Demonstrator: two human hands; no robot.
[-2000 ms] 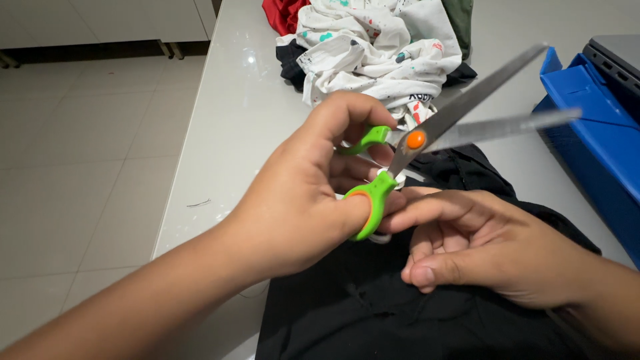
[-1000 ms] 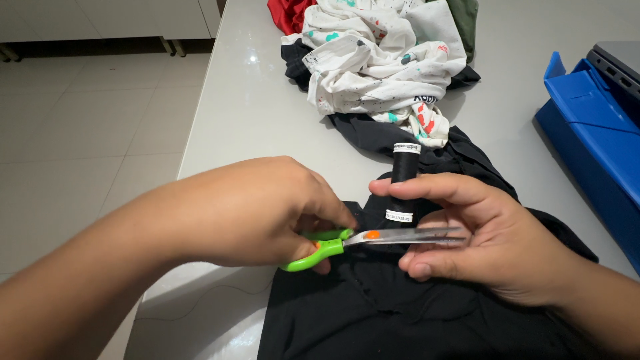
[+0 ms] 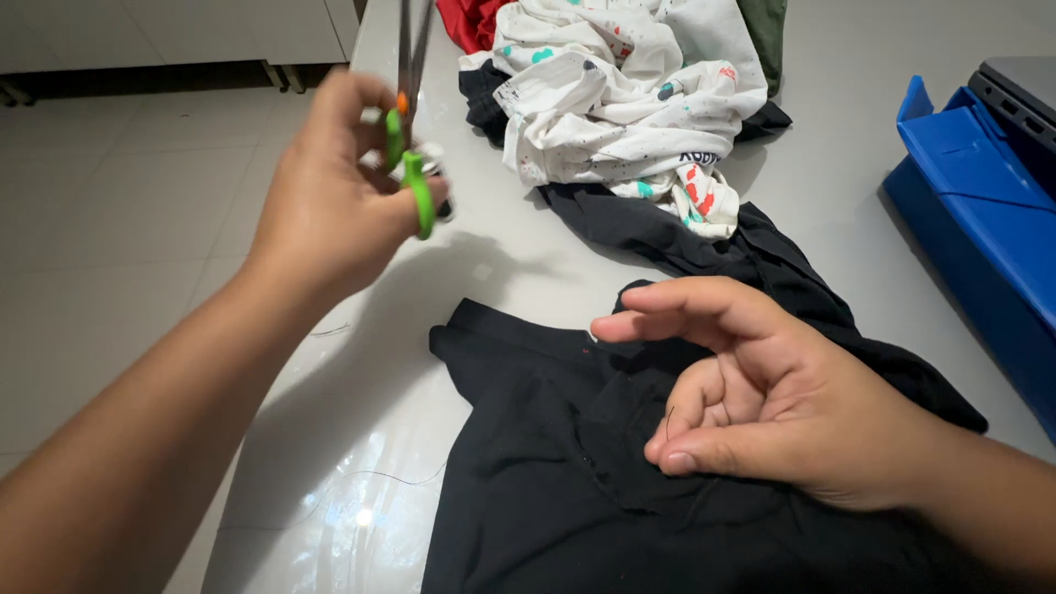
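My left hand [image 3: 334, 190], raised over the table's left edge, has its fingers in the green handles of a pair of scissors [image 3: 406, 107], blades upward. It also holds a spool [image 3: 441, 181] that is blurred and partly hidden by the handles. My right hand [image 3: 742, 396] is above the black garment [image 3: 528, 462], with thumb and a fingertip pinching a dark thread [image 3: 670, 421]; its other fingers are spread. A thin dark thread [image 3: 396, 478] trails across the tabletop at the left of the garment.
A crumpled white patterned cloth [image 3: 619, 99] lies at the back with red fabric [image 3: 470, 23] and green fabric [image 3: 766, 41] beside it. At the right stand a blue plastic case [image 3: 990, 223] and a grey laptop-like device [image 3: 1023, 91]. Tiled floor lies beyond the table's left edge.
My left hand has moved up and left with the scissors. The black thread spool, seen upright by my right hand one second ago, is now at my left hand. My right hand stays over the garment.
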